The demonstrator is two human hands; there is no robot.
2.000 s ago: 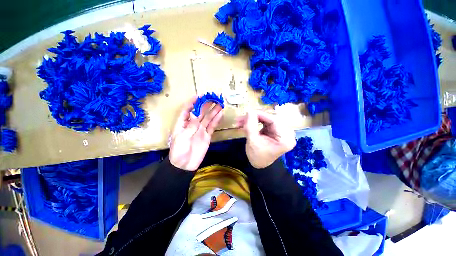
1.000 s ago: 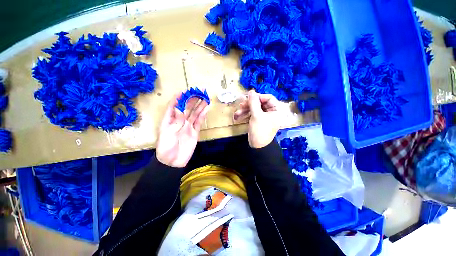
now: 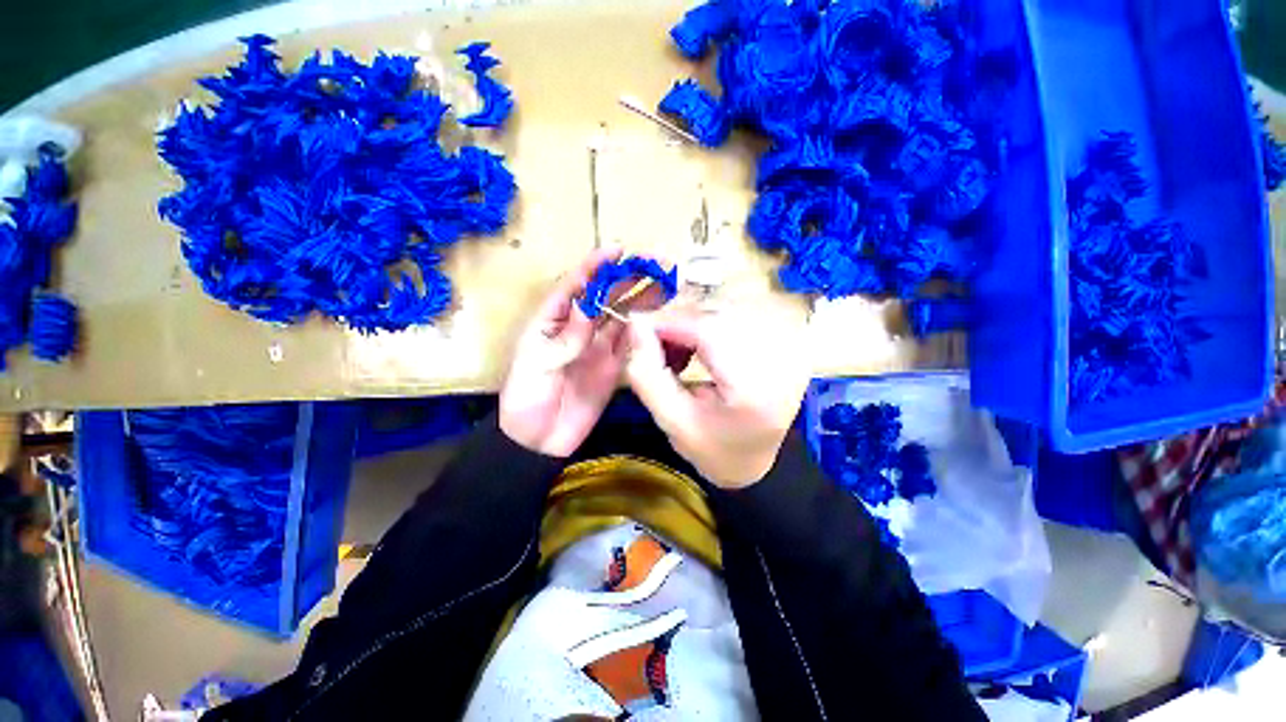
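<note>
My left hand (image 3: pixel 560 370) holds a blue curved spiky hair piece (image 3: pixel 598 286) upright in its fingertips, with the points facing away from me. My right hand (image 3: pixel 726 381) pinches a thin pale stick (image 3: pixel 612 312), whose tip is at the inner side of the piece. A small white dish (image 3: pixel 701 277) lies on the board just beyond my right hand, partly hidden. A loose pile of spiky hair pieces (image 3: pixel 332 191) lies at the left. A pile of rounder blue parts (image 3: pixel 860 141) lies at the right.
A large blue bin (image 3: pixel 1055 268) with blue parts stands tilted at the right. Another thin stick (image 3: pixel 657 119) lies on the bench. Below the bench are a left crate (image 3: pixel 299 522) and a plastic liner (image 3: pixel 973 522) with blue lumps. A person in checked clothing (image 3: pixel 1159 487) is at the right edge.
My right hand has moved left, from beside the white dish to the hair piece, bringing the stick against it. The whole view has shifted slightly.
</note>
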